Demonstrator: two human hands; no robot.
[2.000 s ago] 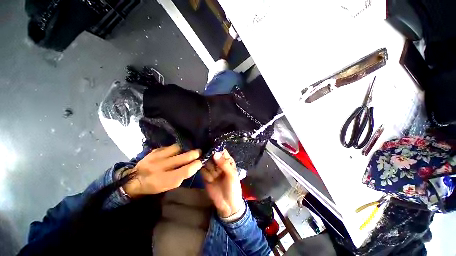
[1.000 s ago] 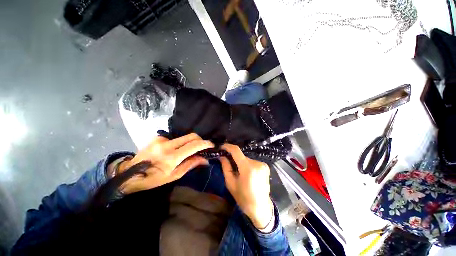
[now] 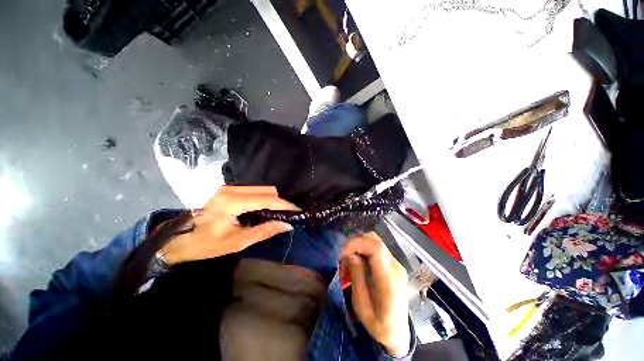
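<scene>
A black garment (image 3: 282, 158) lies over the lap, with a beaded trim (image 3: 339, 210) running along its edge. My left hand (image 3: 229, 222) is shut on the trim, pinching its left end between thumb and fingers. My right hand (image 3: 374, 282) is to the right and below the trim, apart from it, with fingers curled. Whether a needle or thread is in it is too small to tell. A pale strip (image 3: 395, 180) runs from the trim toward the table edge.
The white table (image 3: 452, 92) at right bears a brown-and-metal tool (image 3: 519, 123), black scissors (image 3: 524, 192), a small red tool (image 3: 540, 215), a floral bag (image 3: 575, 247), yellow-handled pliers (image 3: 524, 317) and silvery chain (image 3: 473, 8). A clear plastic bag (image 3: 187, 144) lies left of the lap, a black crate (image 3: 166, 21) beyond.
My right hand has come off the trim and moved down and right, its fingers curling. My left hand stays on the trim, which now shows more fully between the hands.
</scene>
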